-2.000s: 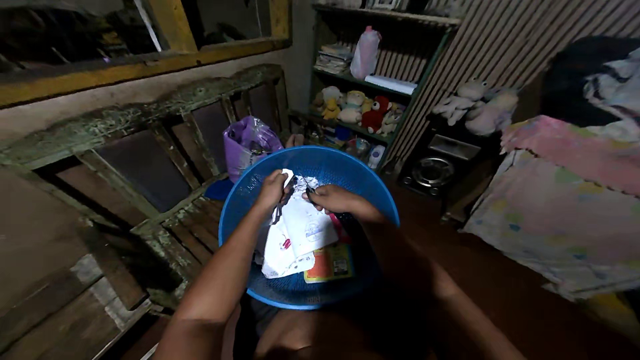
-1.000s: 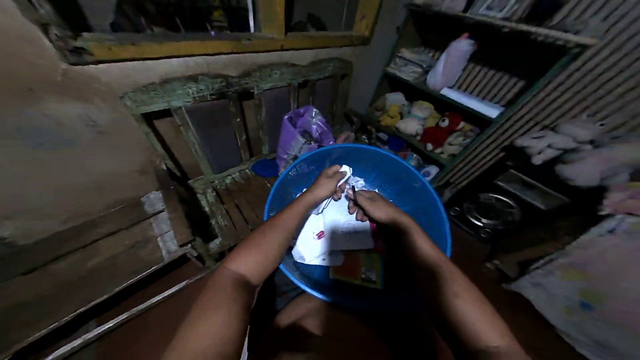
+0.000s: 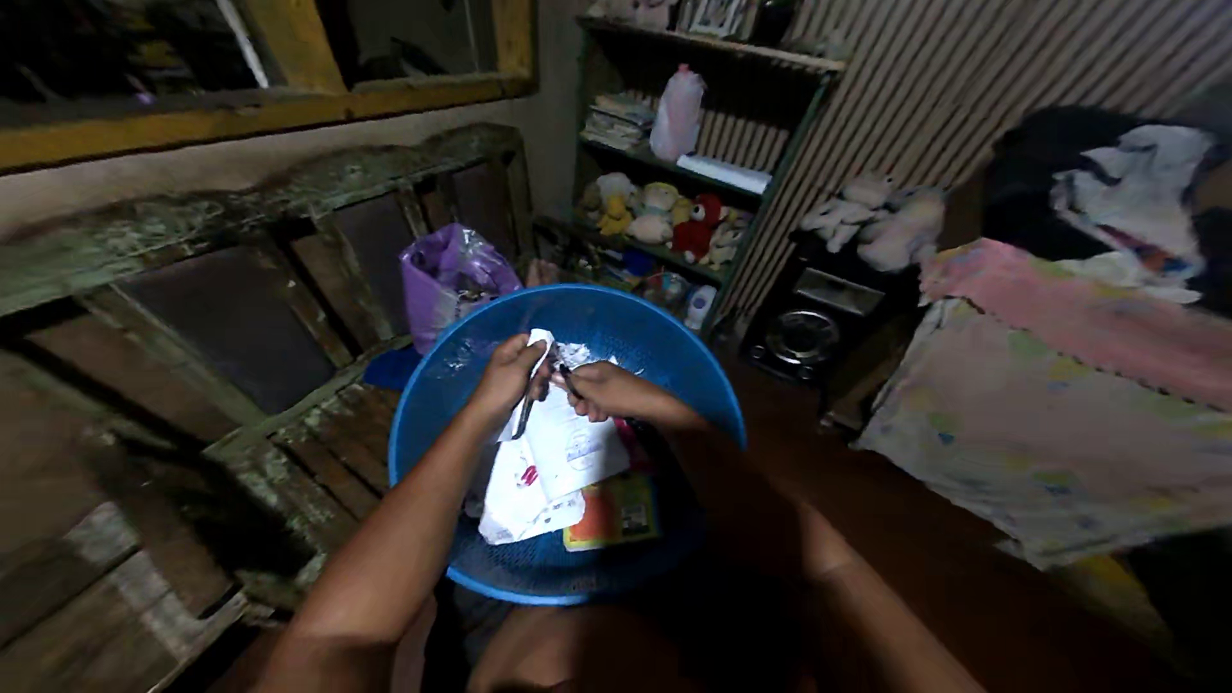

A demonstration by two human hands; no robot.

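Observation:
My left hand (image 3: 512,373) grips a folded white paper (image 3: 541,346) over the blue plastic basket (image 3: 568,296). Close beside it, my right hand (image 3: 602,390) is closed on a small dark tool (image 3: 568,383), whose kind I cannot make out. A slim dark object (image 3: 523,418) hangs below my left hand; its link to the tool is hidden. White printed sheets (image 3: 577,448) lie in the basket beneath both hands, with a yellow and orange packet (image 3: 616,510) partly under them. Crumpled pale scraps (image 3: 575,354) are behind my fingers.
A weathered wooden bench (image 3: 260,423) stands at left, bearing a purple bag (image 3: 433,289). Behind are a shelf (image 3: 712,178) with stuffed toys (image 3: 654,214) and a black speaker (image 3: 808,318). A patterned cloth (image 3: 1049,414) hangs at right.
The view has swung right since one second ago. Both hands stay close together over the basket; no other plain change shows.

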